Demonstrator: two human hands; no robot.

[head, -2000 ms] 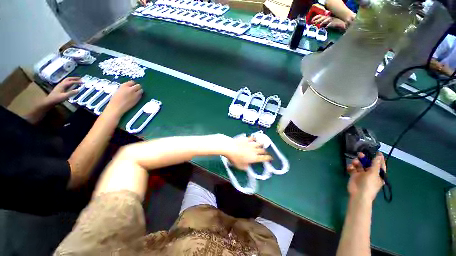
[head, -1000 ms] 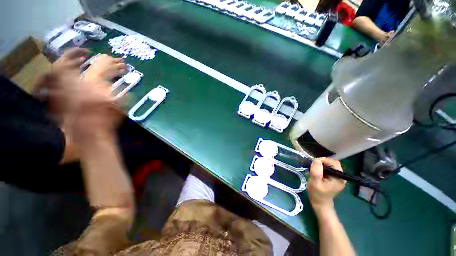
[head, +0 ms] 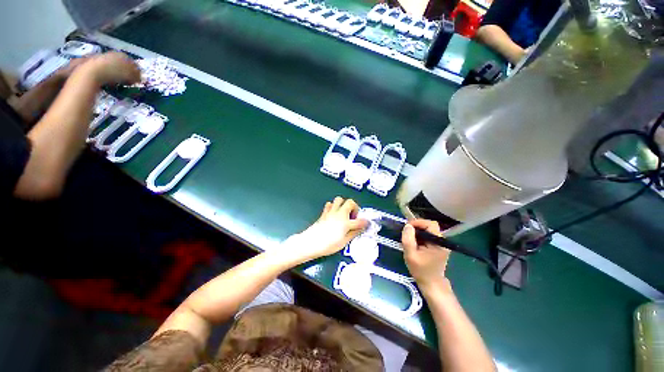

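My right hand [head: 426, 251] holds a black pen-like soldering iron [head: 455, 248], its tip pointing left over the far frame of a row of three. My left hand [head: 342, 223] is at the round end of that far frame, fingertips close to the iron's tip; whether it holds a small part cannot be told. The white plastic frames [head: 397, 292] lie side by side on the green bench, with round discs at their left ends. The far frame is partly hidden by my hands.
Three fitted frames [head: 360, 171] lie beyond. A cloudy fume hood [head: 466, 174] hangs near my right hand, with an iron stand [head: 521, 240] and looping black cord right of it. Left, a neighbour's arms, more frames [head: 178, 163] and a small-parts pile [head: 161, 76]. Another person sits across.
My left hand has come from the neighbour's side to the far frame. My right hand took up the iron at the stand earlier and has now brought it to that frame's round end.
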